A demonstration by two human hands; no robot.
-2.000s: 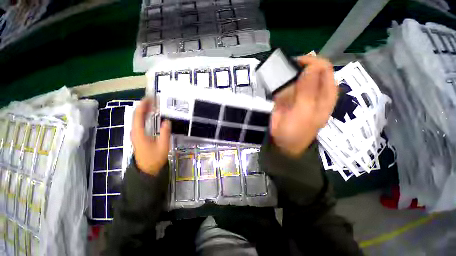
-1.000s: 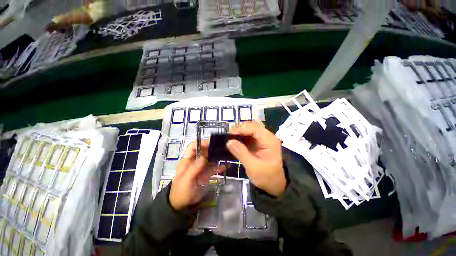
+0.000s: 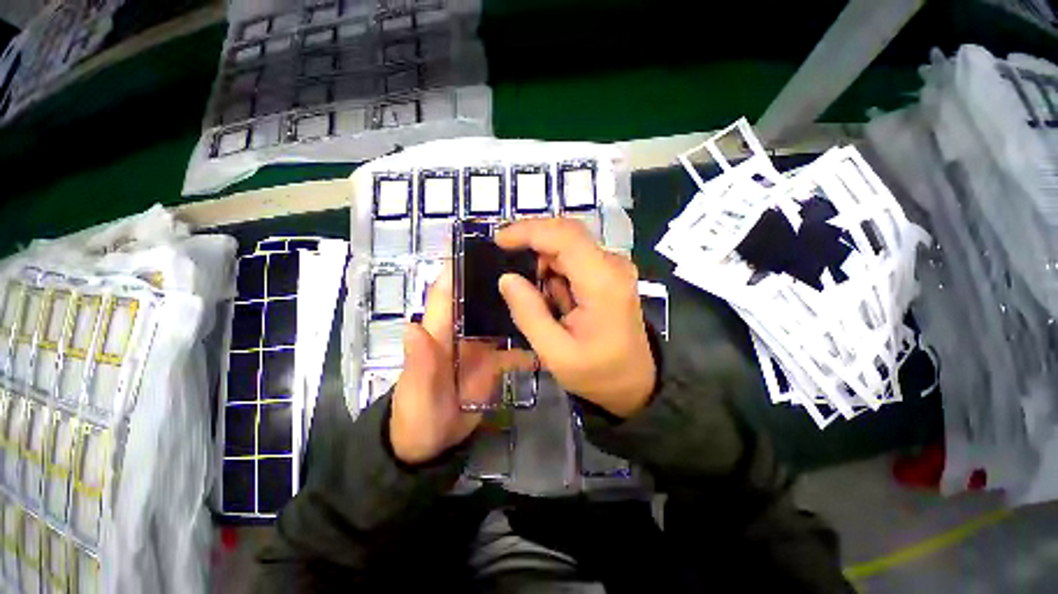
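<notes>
My left hand (image 3: pixel 429 389) holds a thin rectangular frame (image 3: pixel 466 389) upright in the view, over the blister tray. My right hand (image 3: pixel 598 319) holds a black pad (image 3: pixel 487 296) against the upper part of the frame, thumb and fingers at its right side. The pad covers the frame's upper opening; the lower part is see-through. The blister tray (image 3: pixel 362 232) lies beneath, with rows of dark-rimmed frames in its pockets. The hands hide its middle.
A stack of pad sheets (image 3: pixel 261 383) lies left of the tray. A left tray stack (image 3: pixel 70 395) has yellow-marked frames. At right are a white waste pile (image 3: pixel 847 348) with black pieces (image 3: pixel 801 241) and a tall right tray stack (image 3: pixel 986 290). Another tray (image 3: pixel 348 75) lies on the green belt (image 3: pixel 603 87).
The pad has come up against the frame's upper part and lies flatter over it. The hands stay close together. The view has shifted, and the tray on the belt appears further left.
</notes>
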